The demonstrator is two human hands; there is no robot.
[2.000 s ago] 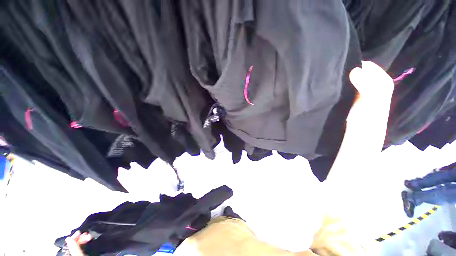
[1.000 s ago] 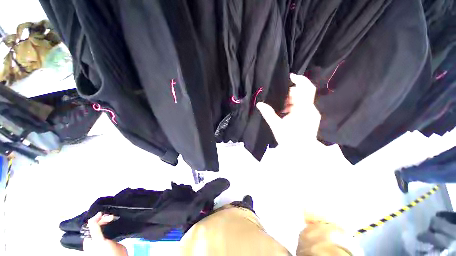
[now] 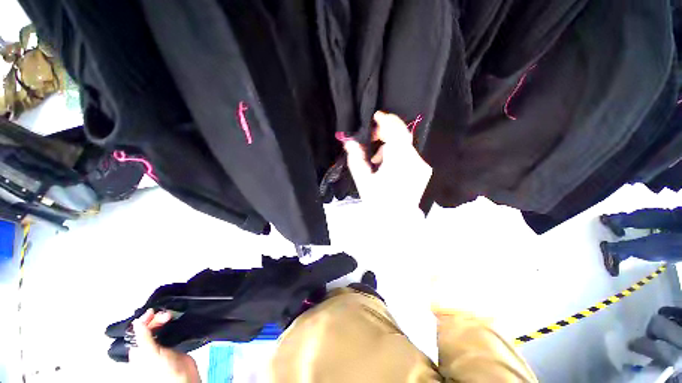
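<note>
Black garments [image 3: 224, 90] hang side by side across the top of the view, with bright pink thread markers [image 3: 244, 123] on them. My right hand [image 3: 389, 161], overexposed, is at the lower part of the middle garments, its thumb and fingers around a fold of black cloth beside a pink thread [image 3: 342, 138]. My left hand [image 3: 158, 340] is low at the left and holds a loose black garment [image 3: 247, 303], which lies sideways in front of my legs. The tops of the hanging garments are out of view.
A blue crate [image 3: 271, 331] shows below the loose garment. Another person's legs [image 3: 643, 239] are at the right, near yellow-black floor tape [image 3: 598, 308]. Brown bundles [image 3: 31, 73] are at the upper left. Dark items [image 3: 37, 176] lie below them.
My right hand has moved left along the hanging garments, from the right side to the middle, and has closed on a fold. My left hand still holds the loose garment.
</note>
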